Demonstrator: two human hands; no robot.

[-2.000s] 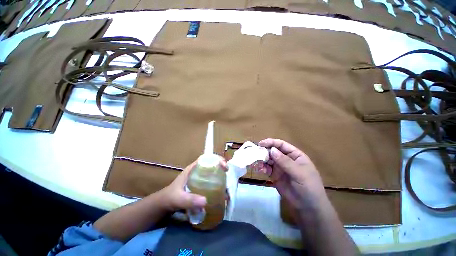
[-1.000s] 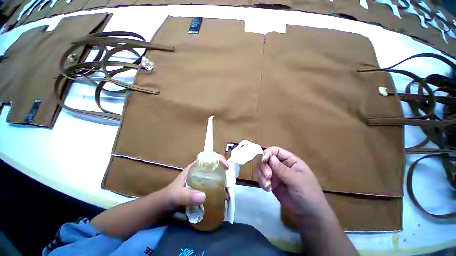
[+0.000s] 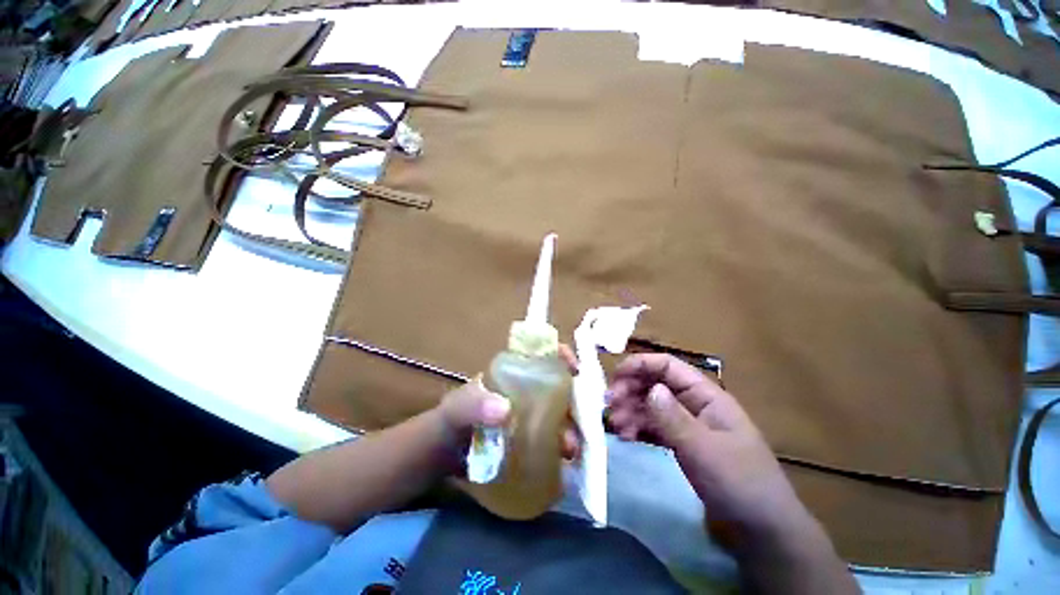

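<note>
A brown bag body panel (image 3: 558,174) lies flat in front of me, with a notch at its near edge. My left hand (image 3: 482,424) holds a glue bottle (image 3: 529,430) upright, its nozzle pointing up. A white cloth (image 3: 592,430) hangs beside the bottle on its right, its top end loose above the panel; my left fingers show between bottle and cloth. My right hand (image 3: 697,436) is over the notch with curled fingers, apart from the cloth; no object shows in it. A black label (image 3: 520,48) is at the panel's far left.
Brown straps (image 3: 326,174) lie looped at the panel's left side, with a wrapped lump (image 3: 408,140) near them. More straps (image 3: 1005,305) are at the right. A second bag panel (image 3: 163,140) lies at the left on the white table (image 3: 273,360). Brown pieces run along the far edge.
The view has shifted, so the panel sits further right. My right fingers have let go of the cloth's end, which now stands up beside the bottle. The notch's right corner now shows.
</note>
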